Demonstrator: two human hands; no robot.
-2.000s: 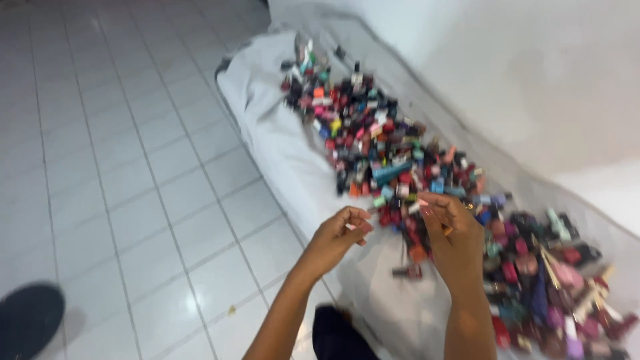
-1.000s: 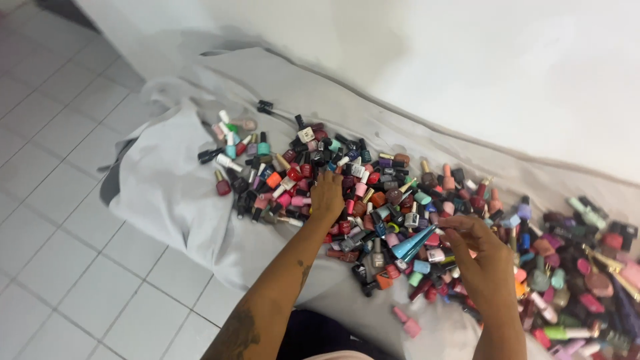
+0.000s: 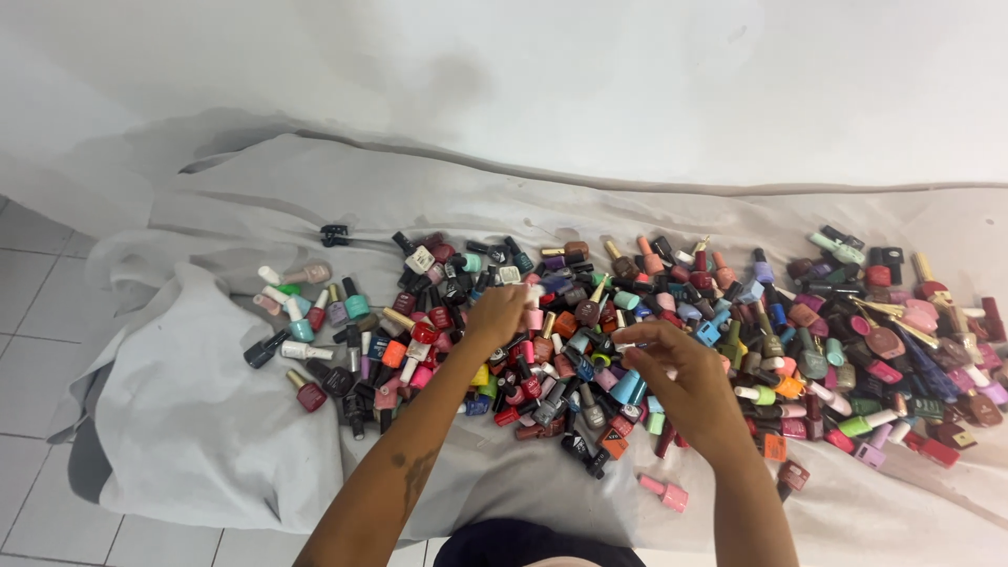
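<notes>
Nail polish bottles of many colours lie heaped on a grey cloth. My left hand is over the middle of the heap, its fingertips at a small pale and pink item that is blurred; whether it grips this is unclear. To the right, my right hand hovers above the pile with thumb and index finger close together, near a light blue conical bottle. Whether something small is between those fingertips cannot be made out. A pink bottle lies apart at the near edge of the heap, and a dark red one at its left.
A white wall rises behind the cloth-covered surface. At the back left of the heap lies a black clip-like object. White floor tiles show at the left. Long gold-capped bottles lie among others at the right.
The view has swung round and moved closer over the bottles. My left hand, apart from the heap two seconds ago, reached into it one second ago and is now farther right among the bottles.
</notes>
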